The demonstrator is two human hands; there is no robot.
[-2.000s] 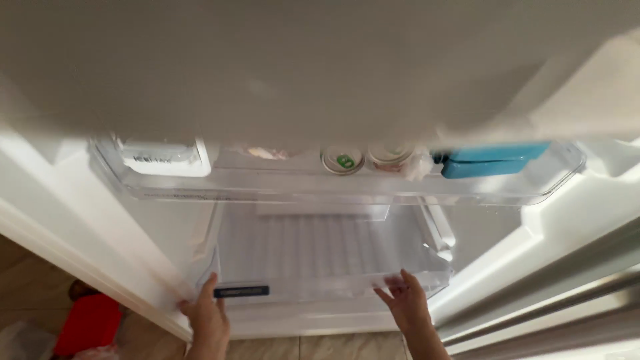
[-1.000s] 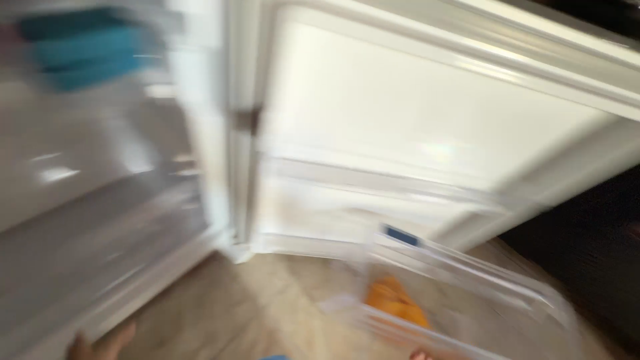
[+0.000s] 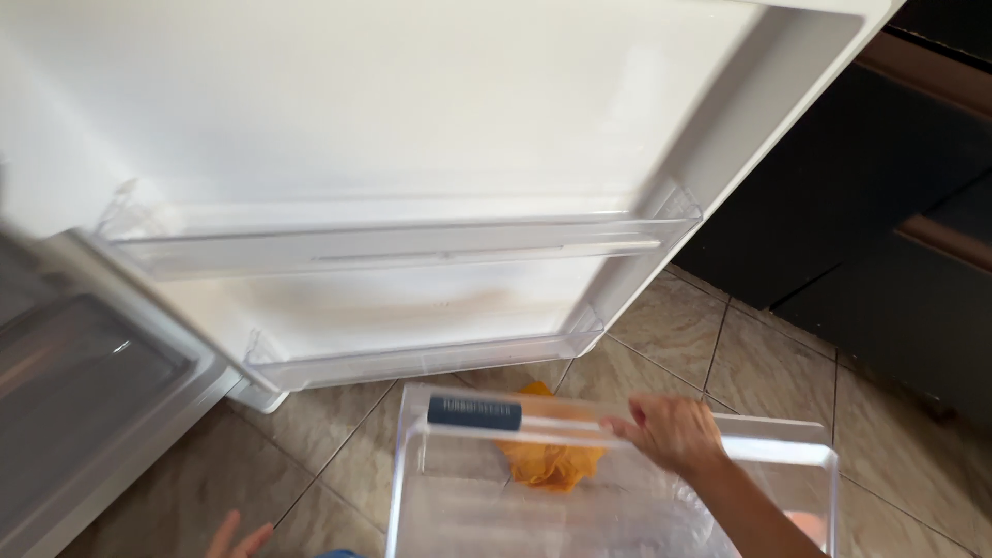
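My right hand [image 3: 673, 434] is at the front rim of a clear plastic freezer drawer [image 3: 465, 449], its fingers curled at the edge; blur hides whether it grips. A dark label with writing is on the drawer's front at the left. Through the clear plastic shows an orange cloth [image 3: 550, 457]. At the bottom edge, partly cut off, my left hand [image 3: 239, 537] has its fingers apart and holds nothing visible. The open white refrigerator door [image 3: 403, 108] stands beyond the drawer, with two clear door shelves [image 3: 403, 246] across it.
The refrigerator body [image 3: 139, 465] with a grey translucent bin [image 3: 85, 372] is at the left. Dark cabinets [image 3: 891, 194] stand at the right. Tiled floor [image 3: 659, 341] shows between the door and the drawer.
The view has swung to the right. Two seconds ago both hands were at the drawer inside the refrigerator; now the drawer is outside it, and my left hand is away from it.
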